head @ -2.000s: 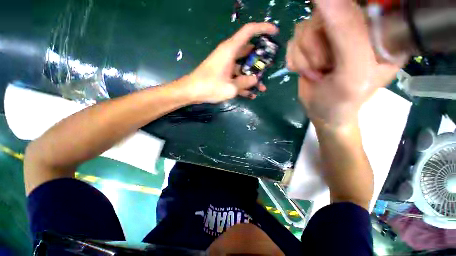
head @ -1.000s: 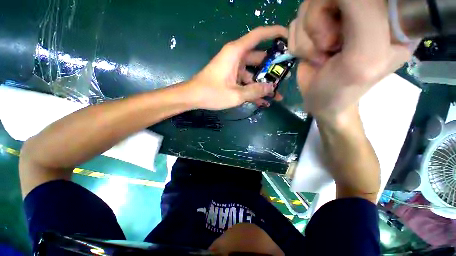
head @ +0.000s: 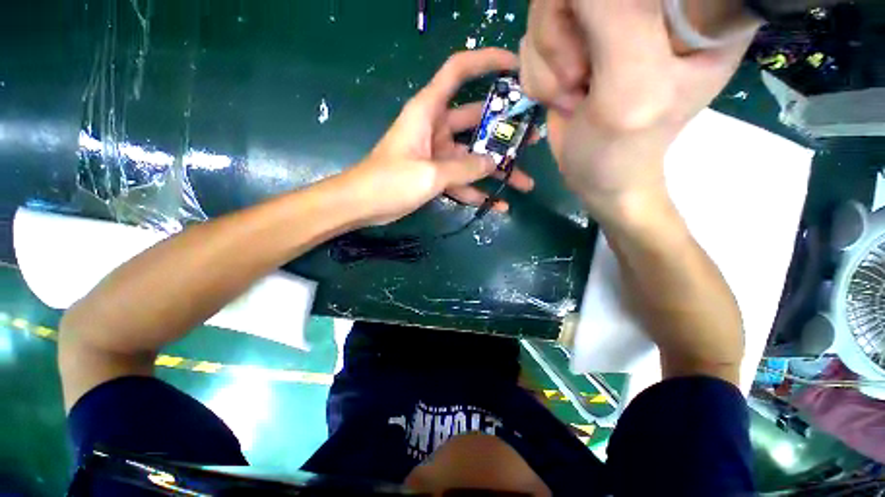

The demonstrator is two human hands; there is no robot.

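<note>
My left hand (head: pixel 427 155) holds a small circuit board (head: pixel 502 126) by its edges, face up. The board has a yellow block, white round parts and blue spots. A black cord (head: pixel 482 209) runs from its lower end to a bundle (head: pixel 378 248) on the bench. My right hand (head: pixel 611 97) is closed in a fist to the right of the board. A pale-blue nozzle (head: pixel 522 105) sticks out from it, its tip over the board's upper part. The body of the dispenser is hidden in the fist.
The dark-green bench (head: pixel 262 87) has white specks and strings on it. A white sheet (head: pixel 723 204) lies under my right forearm, another (head: pixel 73 252) at the left front edge. Wrinkled clear film (head: pixel 146 194) is at left. A white fan (head: pixel 868 291) stands at right, black items with yellow spots (head: pixel 801 53) at upper right.
The nozzle has come from beside the board to over it. The board has shifted slightly and shows its face more fully. My right hand has moved a little left.
</note>
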